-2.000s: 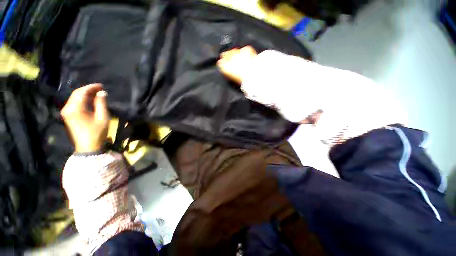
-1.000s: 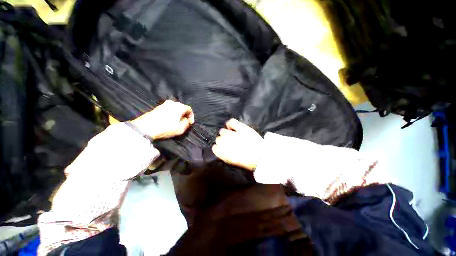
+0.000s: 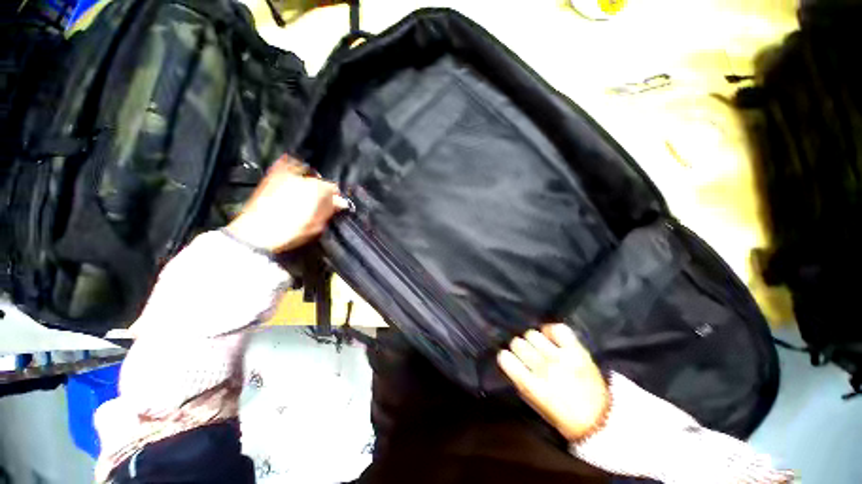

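A backpack (image 3: 473, 180) lies open like a tray in front of me, its black lining up. Its flap (image 3: 662, 312) with a small pale mark is folded out to the lower right. My left hand (image 3: 288, 206) grips the near left edge by the zipper (image 3: 406, 279), with the thumb on the rim. My right hand (image 3: 558, 378) lies at the near edge where the body meets the flap, fingers bent over it; whether it pinches the edge is unclear.
Camouflage backpacks (image 3: 132, 161) stand at the left. A dark pile (image 3: 822, 189) is at the right edge. On the pale yellow table (image 3: 699, 38) lie a small metal tool (image 3: 645, 85) and a round piece with yellow (image 3: 610, 8). A blue crate (image 3: 90, 406) is lower left.
The bag first showed closed-over black panels, then lay open. My hands, close together a second ago, are now apart: left up along the edge, right down and to the right.
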